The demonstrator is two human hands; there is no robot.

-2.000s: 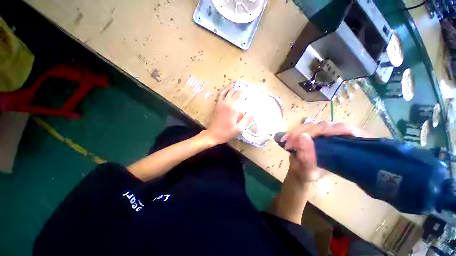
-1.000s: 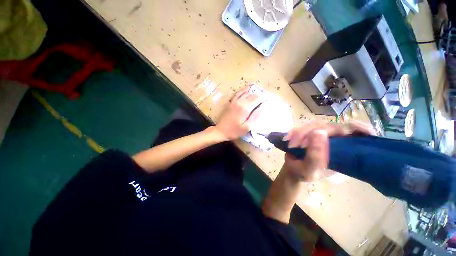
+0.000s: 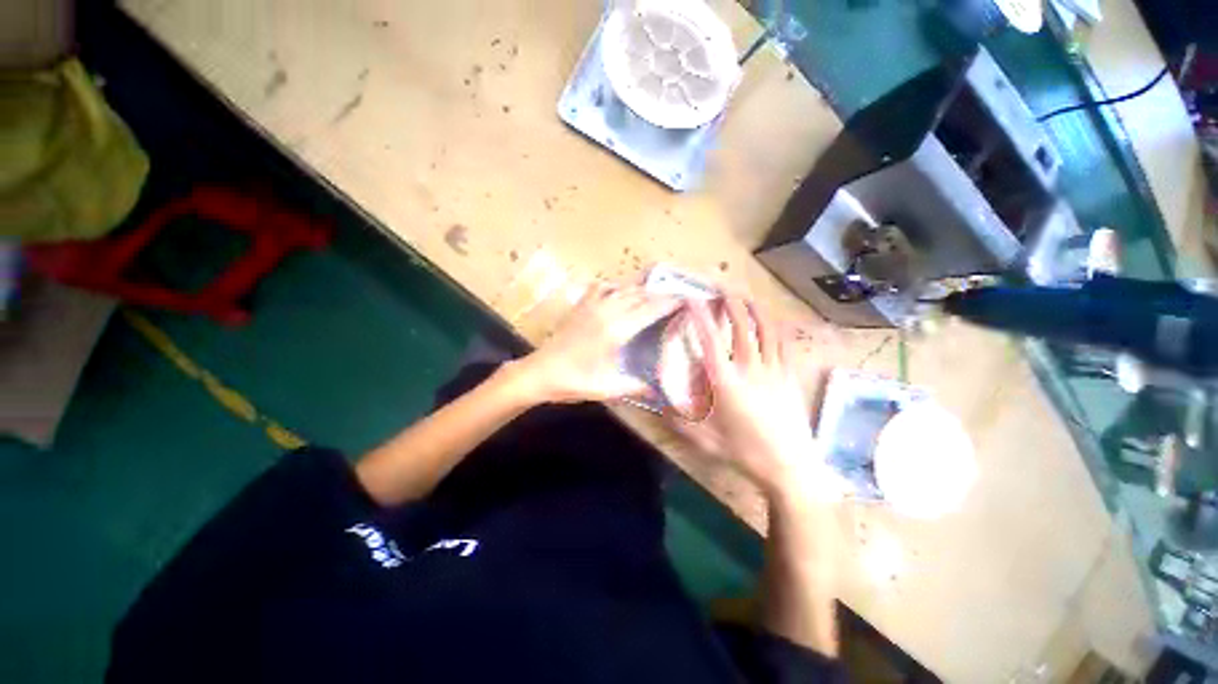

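A disc-and-base unit [image 3: 684,372] lies at the bench's near edge, mostly hidden by my hands and partly washed out by glare. My left hand [image 3: 604,345] grips its left side. My right hand [image 3: 751,401] lies over its right side, fingers on the disc. A corner of the pale base shows above my fingers. The dark-blue electric screwdriver [image 3: 1095,321] is out of my hands, at the right, its black nose pointing left near the screw feeder [image 3: 922,201].
A disc on a square base [image 3: 672,67] stands at the back. Another unit [image 3: 924,461], glaring white, lies right of my hands. The green conveyor belt [image 3: 1135,147] runs along the far right. A red stool [image 3: 221,254] stands on the floor at left.
My right hand has let go of the screwdriver and moved left onto the unit. The screwdriver has moved up and right. The unit at the right, hidden before, now shows.
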